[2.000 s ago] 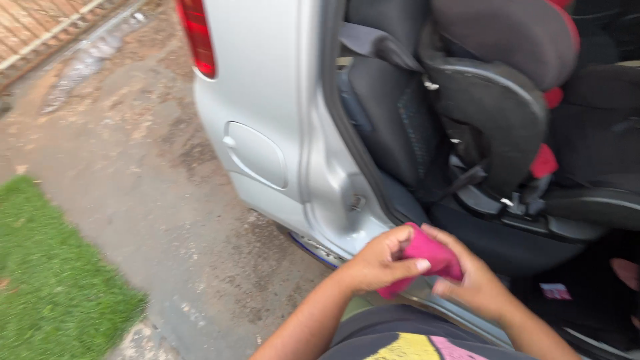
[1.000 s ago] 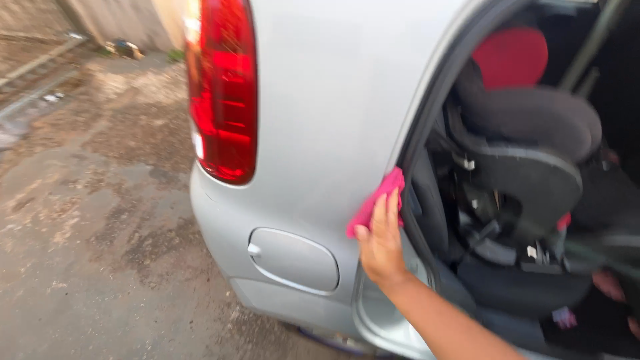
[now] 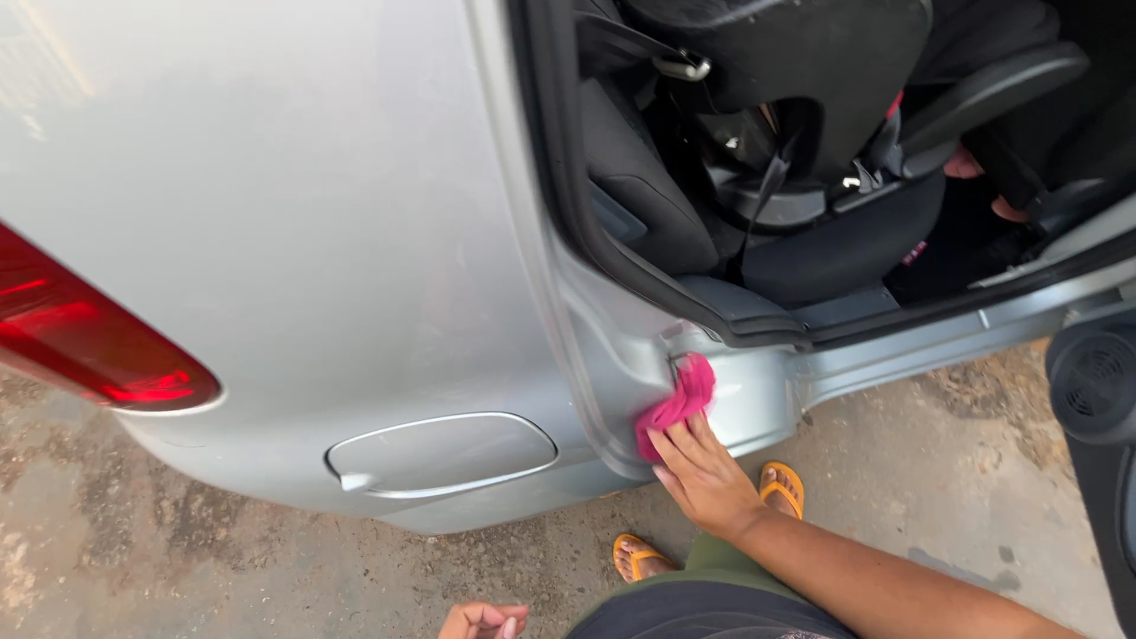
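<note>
My right hand (image 3: 706,479) presses a folded pink cloth (image 3: 676,406) against the silver door jamb (image 3: 612,355) of a car, at the lower rear corner of the open doorway. The metal door striker shows just above the cloth. Low in the view, my left hand (image 3: 484,619) hangs with its fingers curled, and nothing shows in it; part of it is cut off by the frame's edge. The closed fuel filler flap (image 3: 444,454) lies left of the cloth on the silver rear panel (image 3: 311,222).
A red tail light (image 3: 89,328) is at the left. Inside the doorway are a black child seat (image 3: 781,53) and the feet of another person (image 3: 963,164). The open door's inner panel with a speaker (image 3: 1093,380) stands at the right. My feet in orange flip-flops (image 3: 783,488) are on the concrete.
Both hands were at the pink cloth two seconds ago; my right hand alone holds it now. It has moved from the doorway's rear edge down to the lower jamb. The view has shifted much.
</note>
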